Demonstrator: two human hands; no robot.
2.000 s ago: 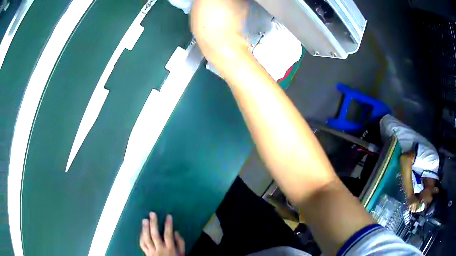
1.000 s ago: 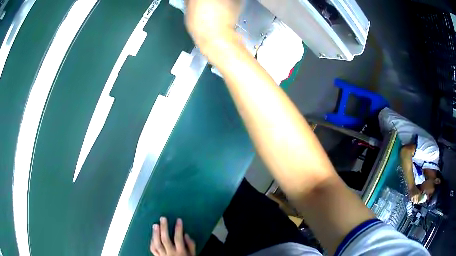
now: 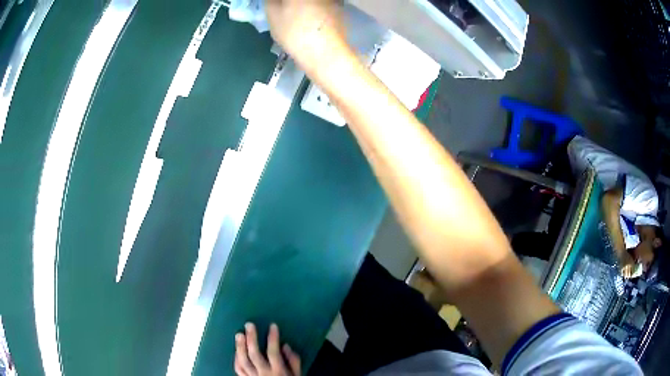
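My right hand [image 3: 305, 28] is at the top edge, partly cut off, over the metal fixture at the bench end. Its fingertips are not clearly visible, so I cannot tell whether it grips anything. A pale bluish crumpled thing, maybe a cloth or film [image 3: 250, 12], shows just left of it. The silver metal fixture [image 3: 365, 31] is partly hidden behind my hand and forearm. My left hand [image 3: 266, 354] rests on the green worktop [image 3: 294, 220] at the bottom, fingers slightly apart and holding nothing visible; its wrist is cut off.
A white cloth pile [image 3: 408, 70] on a red base and a light plate [image 3: 322, 106] lie at the bench end. A large metal housing [image 3: 470, 40] stands beyond. White rails [image 3: 220, 198] run along the bench. A blue stool [image 3: 535, 132] and a seated person [image 3: 632, 198] are at the right.
The view has shifted a little. More of the pale bluish thing and the light plate shows around my right hand and forearm. My left hand stays on the worktop.
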